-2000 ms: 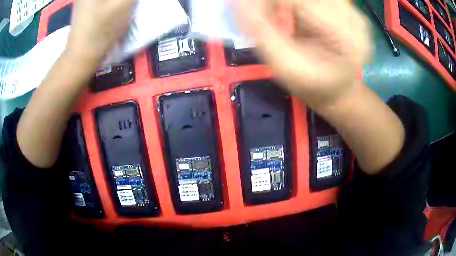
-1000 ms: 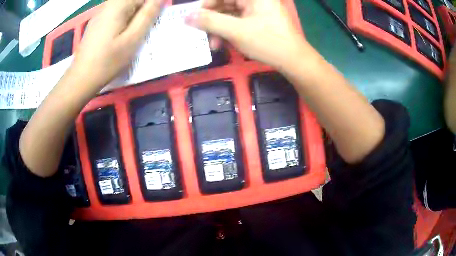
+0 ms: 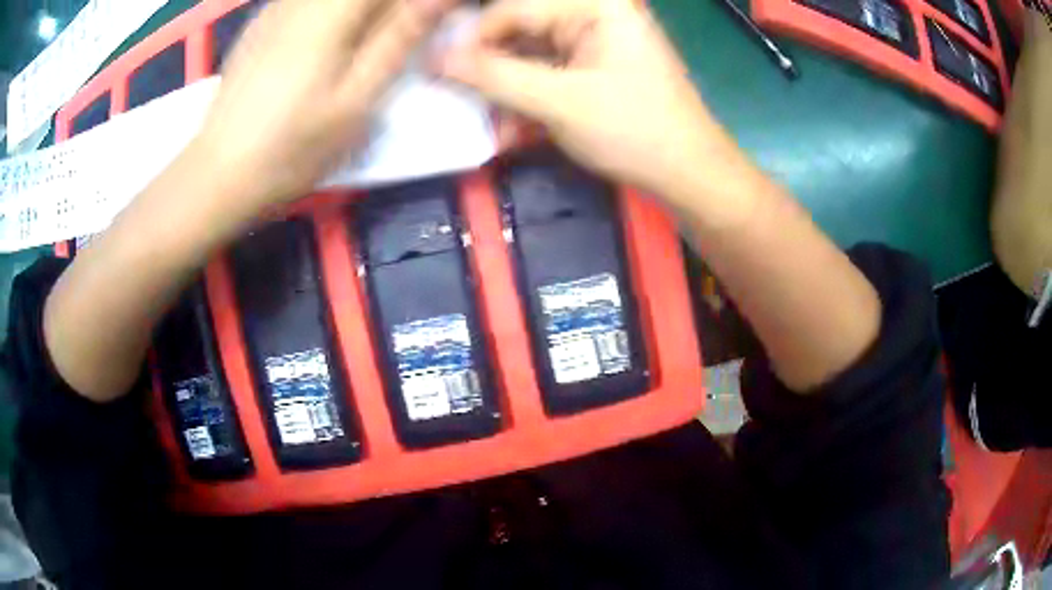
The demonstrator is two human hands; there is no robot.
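My left hand (image 3: 306,98) and my right hand (image 3: 577,87) are close together at the top centre, over the red foam tray (image 3: 519,444). Between them is a white label sheet (image 3: 421,133), blurred; my left hand grips it. My right thumb and finger are pinched at its upper edge; whether they hold a label cannot be told. A long label strip (image 3: 104,167) runs from behind my left wrist to the left edge. In the near row, open-backed phones (image 3: 433,328) lie in the pockets with white labels on their lower ends. The far row is partly hidden by hands and sheet.
Another label sheet (image 3: 69,58) lies at the upper left. A black marker pen (image 3: 761,40) lies on the green bench (image 3: 854,173). A second red tray (image 3: 911,58) with phones is at the upper right. Another person's arm (image 3: 1021,184) is at the right edge.
The near tray, pen and second tray appear shifted left or upward in view. The label sheet, readable one second ago, is now tilted and blurred between my hands.
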